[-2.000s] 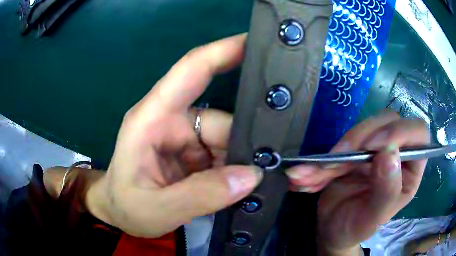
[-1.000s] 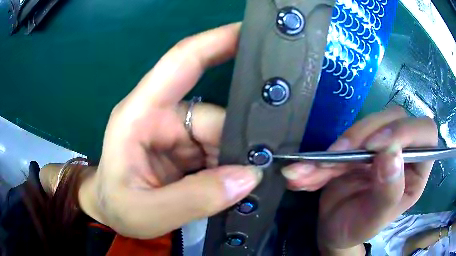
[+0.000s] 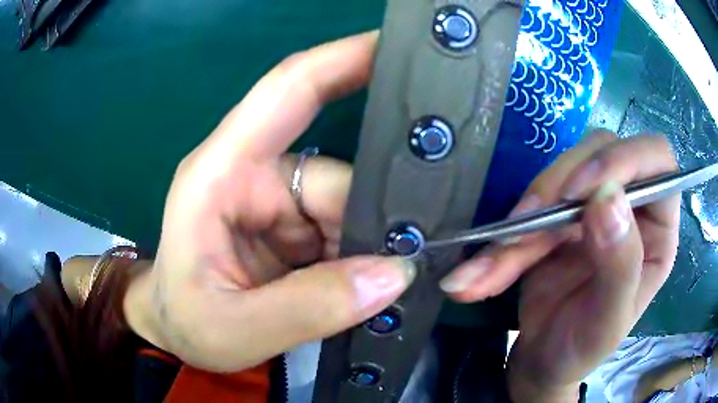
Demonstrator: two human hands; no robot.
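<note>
A grey-brown housing strip (image 3: pixel 441 86) stands nearly upright in the head view, with a row of several round dark lenses (image 3: pixel 431 138). My left hand (image 3: pixel 252 236) grips it from the left, thumb on its face just below the third lens (image 3: pixel 405 239). My right hand (image 3: pixel 598 252) holds thin silver tweezers (image 3: pixel 543 220) like a pen. Their tip is at the right edge of that lens. I cannot tell whether a piece is at the tip. Behind the strip lies a blue carrier sheet (image 3: pixel 512 177) with rows of pale crescent pieces (image 3: pixel 543 98).
The green bench surface (image 3: pixel 142 94) lies behind my hands. More dark strips (image 3: pixel 55 20) show at the top left. Wrinkled clear tape (image 3: pixel 669 134) lies at the right, near a white edge strip (image 3: pixel 685 55).
The crescent that showed at the tweezer tip two seconds ago is no longer distinct. The tweezers have tilted, their rear end higher. The strip has shifted slightly left and up.
</note>
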